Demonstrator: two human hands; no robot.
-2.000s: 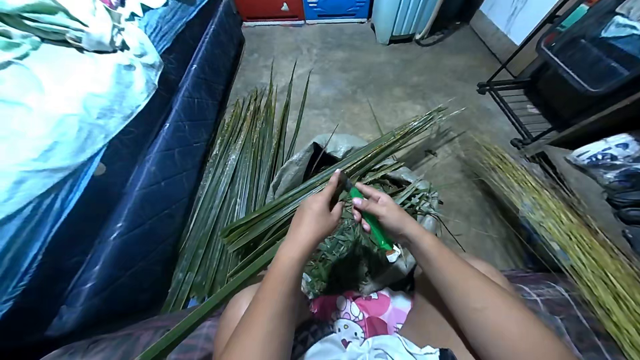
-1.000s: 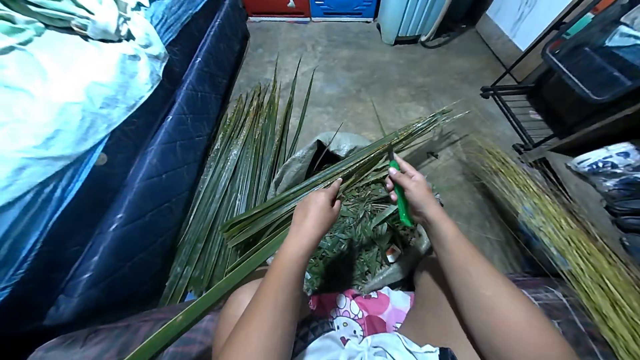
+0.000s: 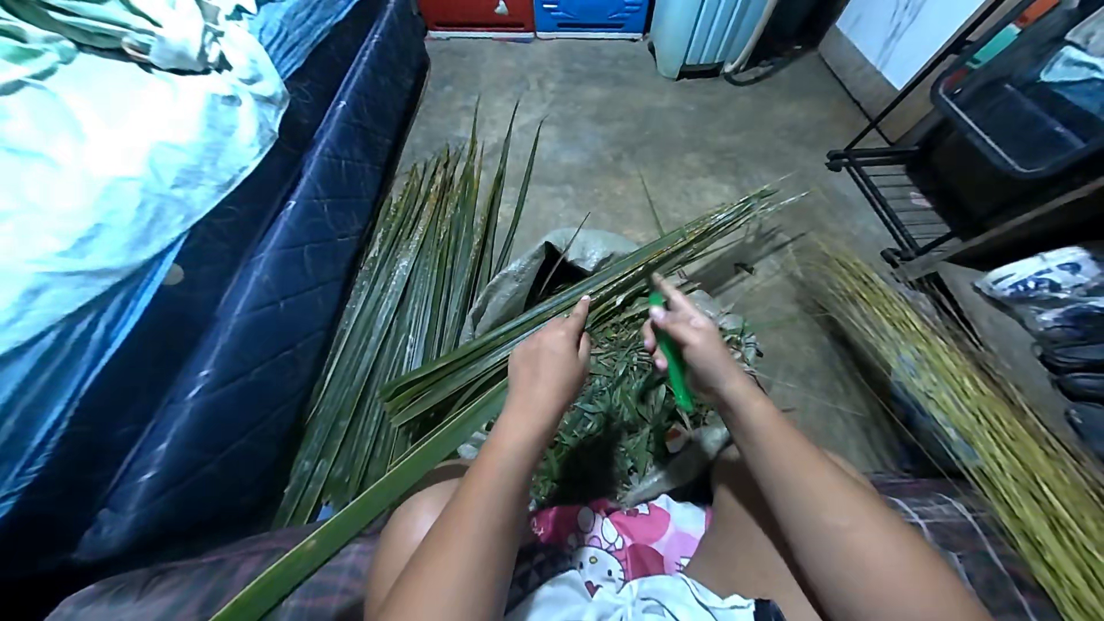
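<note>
My left hand (image 3: 550, 354) is closed on a long green palm leaflet (image 3: 371, 509), whose broad end runs down to the lower left. A bundle of palm leaflets (image 3: 604, 285) lies slanting just beyond my hands, over the sack. My right hand (image 3: 690, 336) grips a green-handled knife (image 3: 671, 362), its index finger stretched along the top; the blade is hard to make out against the leaves. Below both hands, a woven sack (image 3: 504, 302) between my knees holds green leaf strips (image 3: 604, 414). The far end of the held leaflet is hidden by my left hand.
More palm leaflets (image 3: 397, 302) lie on the floor at the left, beside a blue mattress (image 3: 250, 319). At the right rests a big bundle of thin yellow-green leaf ribs (image 3: 975, 405). A black rack (image 3: 897, 198) with a dark bin (image 3: 1018, 129) stands beyond it, near plastic-wrapped items (image 3: 1052, 285).
Two seconds ago my hands were together at the leaflet. My right hand then moved away to the right with the knife, and the hands are still apart now.
</note>
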